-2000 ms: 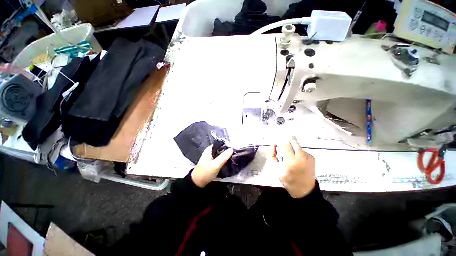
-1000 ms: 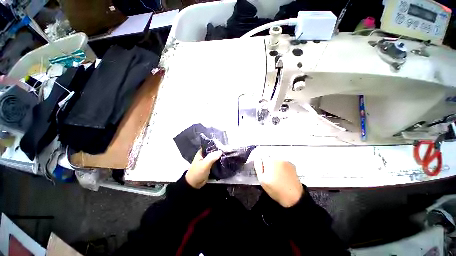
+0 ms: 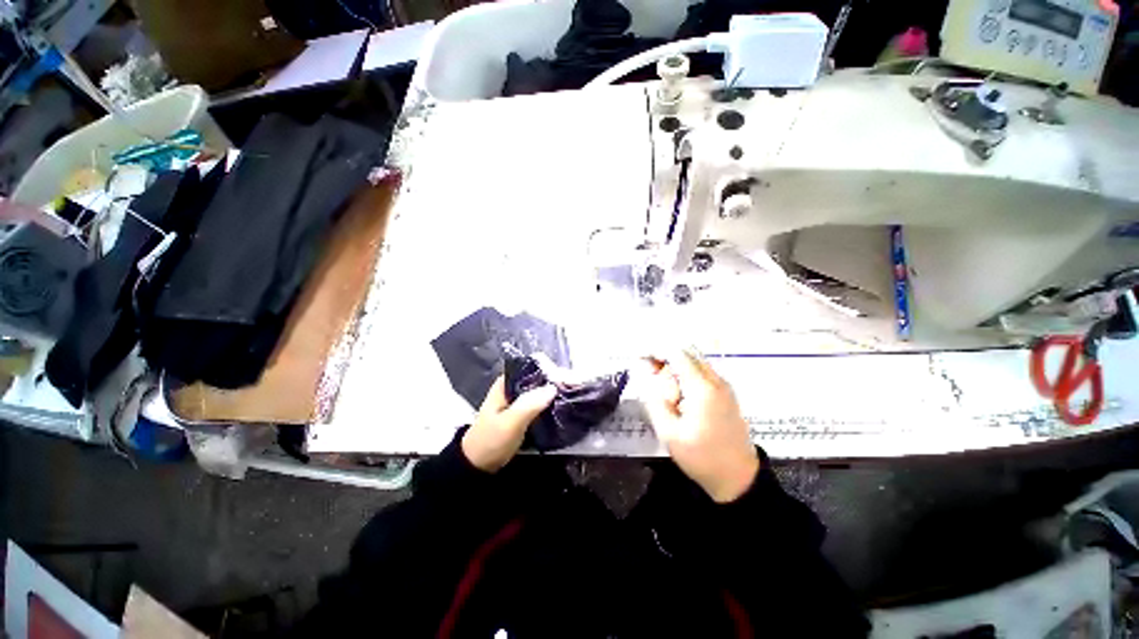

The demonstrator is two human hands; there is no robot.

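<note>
A small bunched dark cloth piece [image 3: 581, 409], purplish under the lamp, lies at the table's front edge, with a flat dark flap [image 3: 468, 356] at its upper left. My left hand [image 3: 500, 431] pinches its left side between thumb and fingers. My right hand [image 3: 700, 418] is just right of the cloth, its fingers bent together. A tiny reddish bit shows at those fingertips; whether they hold a thin tool or thread is unclear. The sewing machine head [image 3: 675, 212] stands beyond my hands; its needle area is blurred by glare.
Folded black cloth [image 3: 256, 237] lies on a brown board [image 3: 237, 397] at left. Red-handled scissors [image 3: 1068, 378] lie at the right table edge. A blue pen [image 3: 901, 281] stands under the machine arm. A control panel [image 3: 1030, 38] is top right, a white cloth bin [image 3: 456, 56] behind the table.
My right hand has moved left from beside the cloth, then slightly back right and up. My left hand keeps hold of the cloth. The whole view has shifted slightly.
</note>
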